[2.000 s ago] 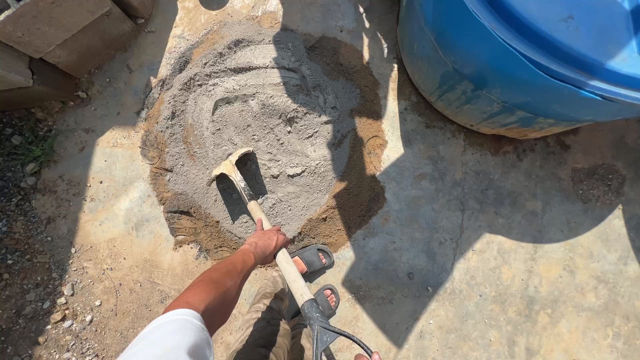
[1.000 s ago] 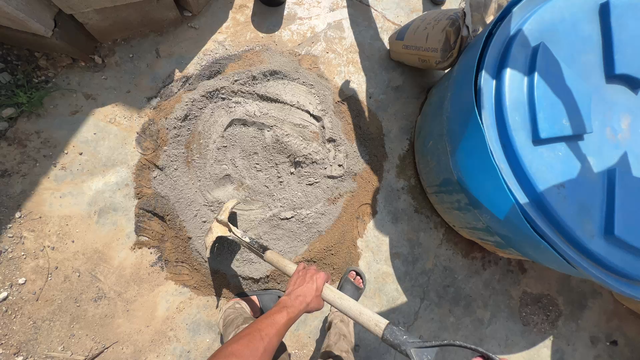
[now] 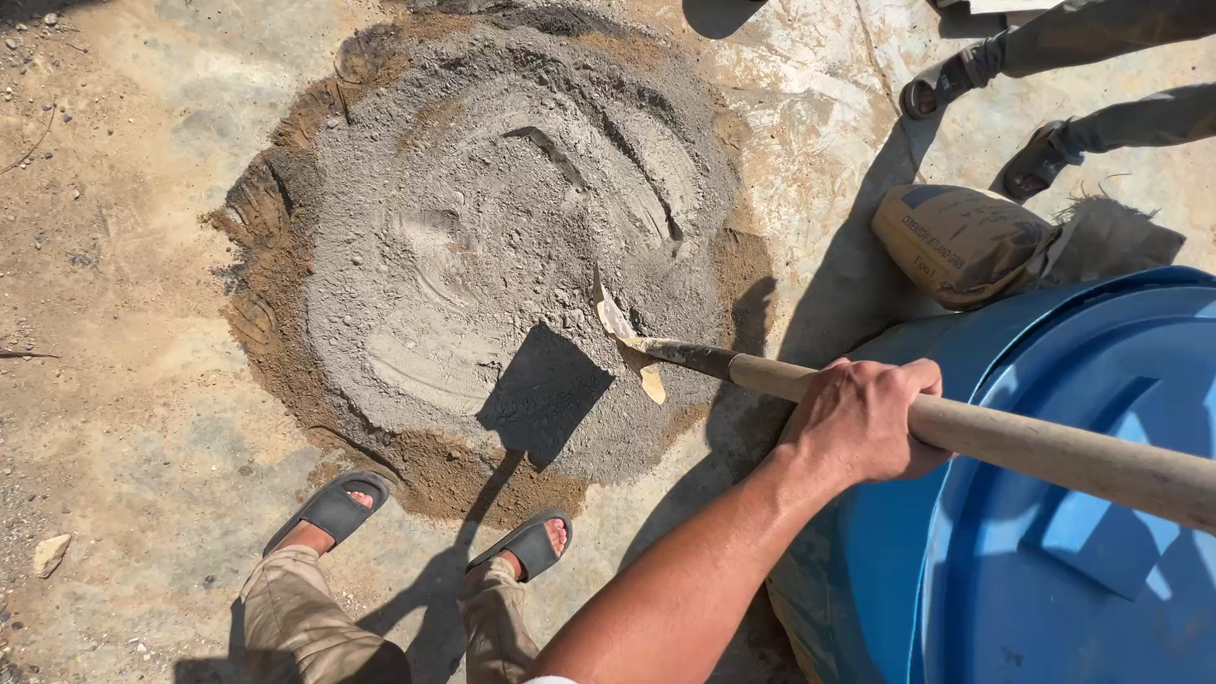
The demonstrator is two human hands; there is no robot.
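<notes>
My left hand [image 3: 864,418] grips the wooden shaft [image 3: 1054,451] of a shovel from above, at the right of the view. The shovel's metal blade [image 3: 613,318], tilted and seen nearly edge-on, is at the lower right part of a round heap of grey powder [image 3: 513,228]; whether it touches the heap cannot be told. Brown sand [image 3: 456,475] rims the heap. A dark, square-edged shadow of a shovel falls across its lower part. My right hand and the shovel's grip end are outside the view.
A large lidded blue plastic barrel [image 3: 1092,532] stands lower right, under the shaft. Beyond it a paper cement bag [image 3: 959,237] lies on the concrete. Another person's legs [image 3: 1102,43] in sandals are upper right. My feet in dark slides [image 3: 342,508] stand below the heap. A stone [image 3: 50,556] lies far left.
The shovel blade has moved right across the heap, and my left hand has moved right with the shaft. My right hand, partly visible two seconds ago, has left the view. Another person's legs now show.
</notes>
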